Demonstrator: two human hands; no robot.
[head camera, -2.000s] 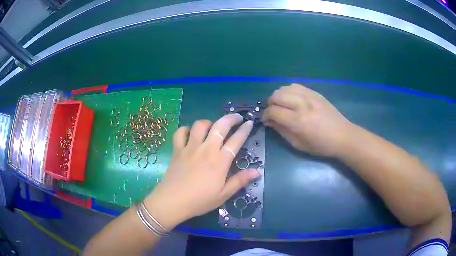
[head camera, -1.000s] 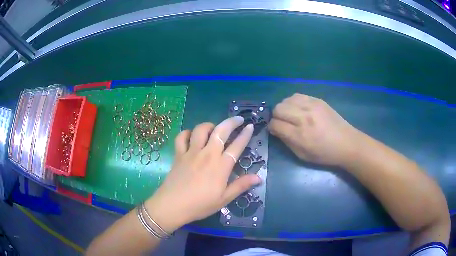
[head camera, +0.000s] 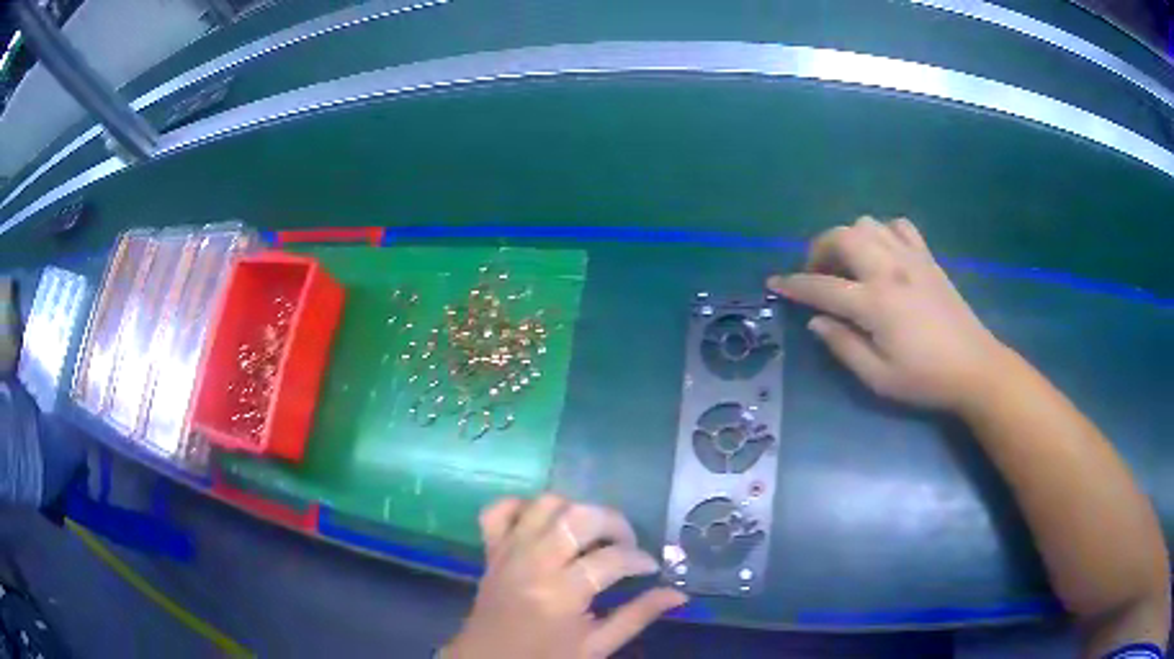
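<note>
The dark grey unit with three round spoked openings (head camera: 686, 425) lies flat on the green bench, lengthwise away from me, with small bright studs near its ends. My left hand (head camera: 560, 586) is at its near left corner, partly cut off by the lower edge of the picture. Its thumb and a fingertip are close to that corner; whether they grip it I cannot tell. My right hand (head camera: 901, 315) is at the far right corner, index fingertip at the corner, fingers apart. Shiny copper-coloured parts (head camera: 487, 345) lie loose on the green mat (head camera: 386, 451).
A red bin (head camera: 313, 367) with more copper-coloured parts stands on the mat's left side. Clear ribbed trays (head camera: 148, 341) lie beyond it. Another person's sleeve (head camera: 23, 444) shows at the left edge. A metal rail (head camera: 618, 58) runs along the far side.
Both hands have left the far opening. The left hand has moved to the near left corner, and the right hand has spread its fingers at the far right corner. The whole view has shifted.
</note>
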